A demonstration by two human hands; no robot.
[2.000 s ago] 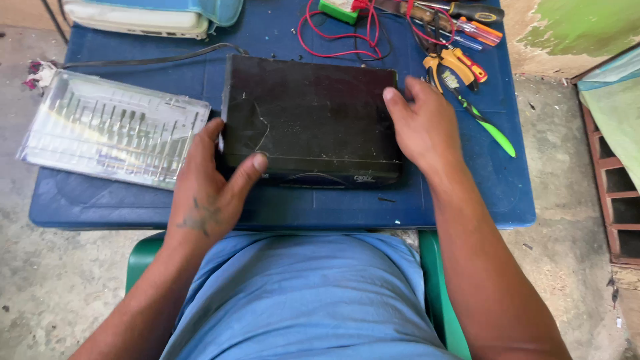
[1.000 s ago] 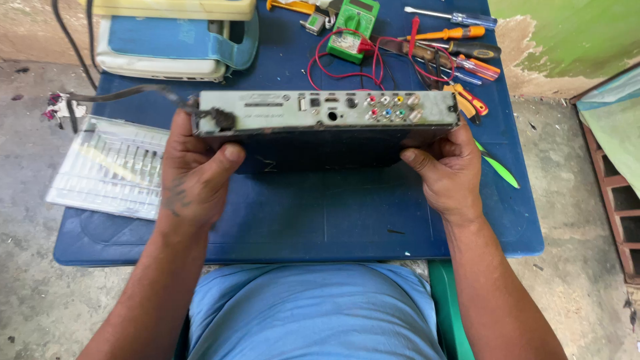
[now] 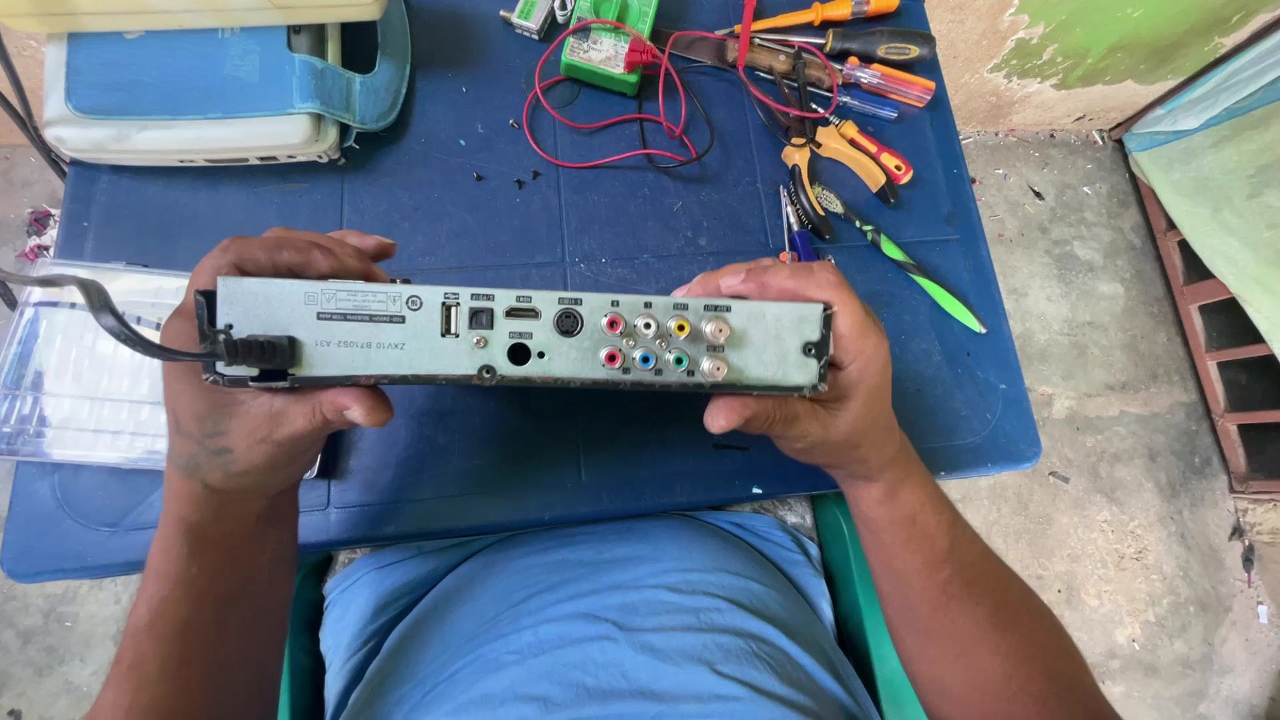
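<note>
A set-top box (image 3: 400, 345) is held up above the blue table, its grey metal rear panel facing me with ports, coloured RCA jacks and coaxial connectors. My left hand (image 3: 260, 400) grips its left end, thumb below and fingers over the upper edge. At the other end, my right hand (image 3: 810, 370) holds it the same way. A black power cord (image 3: 120, 325) runs from the left into the panel's left side. Behind my left hand, partly hidden, lies a clear plastic case of small tools (image 3: 80, 400).
Across the blue table (image 3: 450, 220) lie small screws (image 3: 519, 183), a green multimeter (image 3: 610, 45) with red and black leads, several screwdrivers (image 3: 890, 80), yellow-handled pliers (image 3: 845, 155) and a green-handled brush (image 3: 925, 280). A blue and white device (image 3: 190, 90) stands back left.
The box lay on the table with its black top and front edge showing; both hands have since lifted and tilted it, and its rear panel now faces me.
</note>
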